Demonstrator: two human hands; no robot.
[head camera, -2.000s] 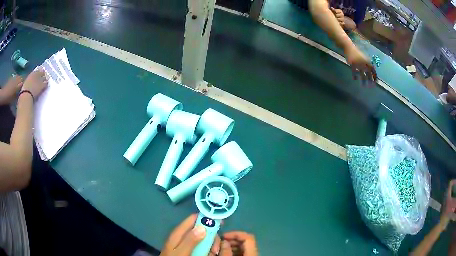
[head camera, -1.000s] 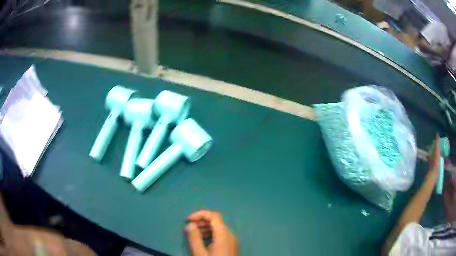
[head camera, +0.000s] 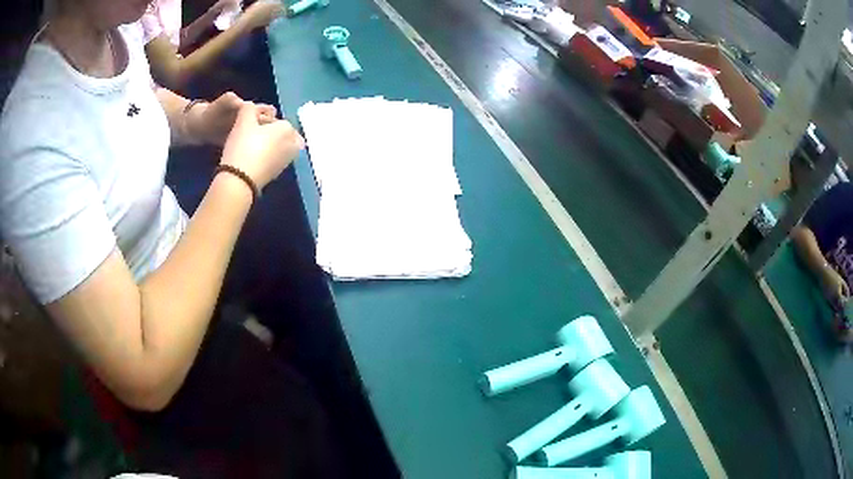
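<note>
Neither of my hands is in the picture. Several mint-green handheld fans lie in a slanted row on the green bench at the lower right. The top fan (head camera: 547, 360) lies with its drum head to the right and its handle to the left. A second fan (head camera: 569, 412) and a third fan (head camera: 608, 432) lie close below it. The lowest fan (head camera: 585, 471) is cut off by the bottom edge. A stack of white sheets (head camera: 388, 192) lies on the bench beyond them, in front of a neighbour.
A seated person in a white shirt (head camera: 70, 168) is on the left, hands raised beside the sheets. Another fan (head camera: 342, 52) lies farther up the bench. A pale metal upright (head camera: 739, 187) stands by the conveyor (head camera: 599, 168). Boxes (head camera: 711, 84) are beyond; another person's arm is at right.
The view has swung left towards the neighbour and the sheets. The clear bag and my hand have left the picture. The row of fans now shows at the lower right.
</note>
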